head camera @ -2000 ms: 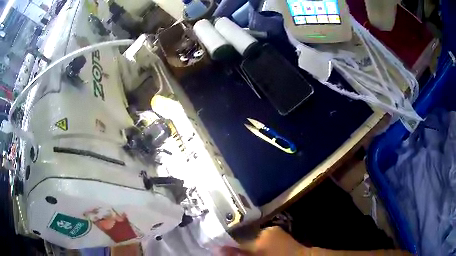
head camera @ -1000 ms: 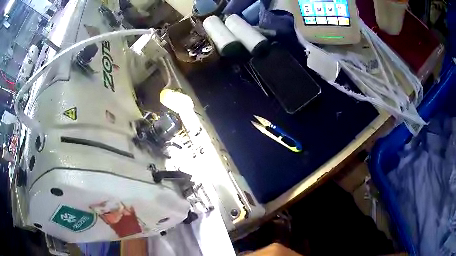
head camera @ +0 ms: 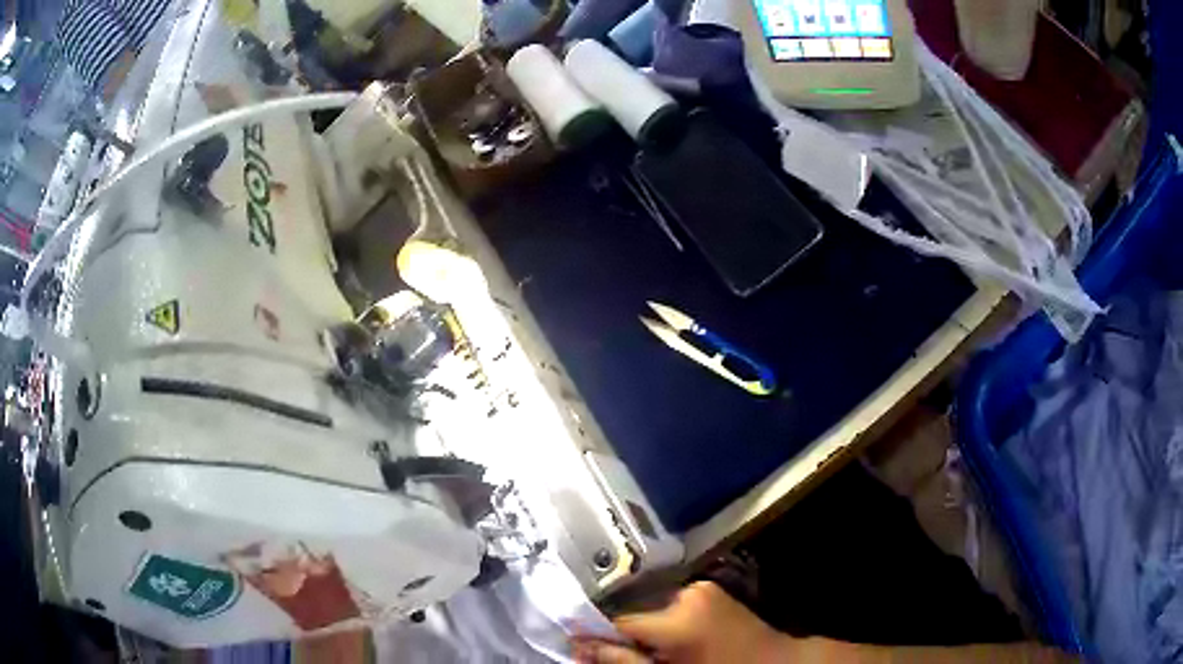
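Note:
The white ZOJE sewing machine (head camera: 260,363) fills the left side, its needle area brightly lit. A white to pale lilac garment piece (head camera: 525,610) hangs from the front end of the machine bed. My right hand (head camera: 681,625) is at the bottom edge, partly cut off, its fingers closed on the cloth just below the bed's corner. My left hand cannot be made out; only a strip of skin (head camera: 331,647), perhaps the forearm, shows below the machine head.
Yellow and blue thread snips (head camera: 710,350) and a black smartphone (head camera: 730,204) lie on dark cloth. Thread cones (head camera: 620,88), a parts box (head camera: 487,126), a lit terminal (head camera: 830,52) and white cables (head camera: 992,195) are behind. A blue bin (head camera: 992,448) holds lilac cloth at right.
My right hand has come further into view and now grips the cloth. The white cloth at the bed's end has shifted and bunched. The camera view has moved slightly.

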